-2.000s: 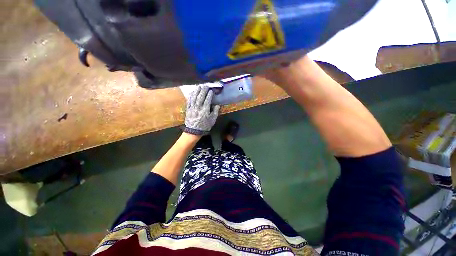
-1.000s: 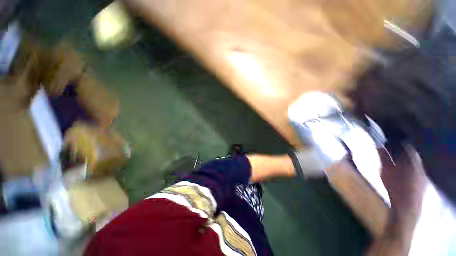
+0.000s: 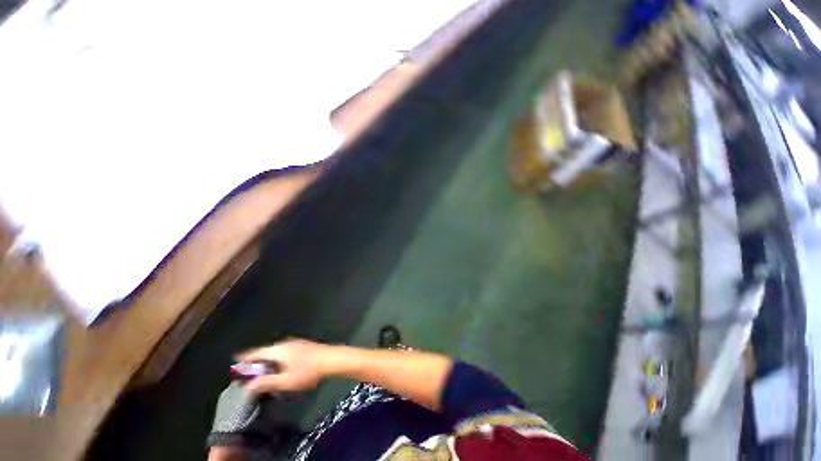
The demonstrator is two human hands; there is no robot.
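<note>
The view is blurred. My bare right hand (image 3: 295,365) is at the lower left, beyond the table edge, with its fingers curled around a small dark, reddish thing (image 3: 256,369) that I cannot identify. My gloved left hand (image 3: 236,412) is just below and touches or nearly touches it; its fingers are partly hidden. The white paper marker (image 3: 180,99) lies on the wooden table (image 3: 216,239), with a thin dark fabric edge (image 3: 202,212) along its curved cut side.
A shiny pale blue-white object (image 3: 27,365) is on the table at the far left. An open cardboard box (image 3: 576,135) stands on the green floor (image 3: 486,270). Grey shelves or racks (image 3: 666,315) with items run along the right side.
The view has swung to the right, showing the paper marker and box. The cutting machine has left view. My hands are now close together off the table, around a small dark thing.
</note>
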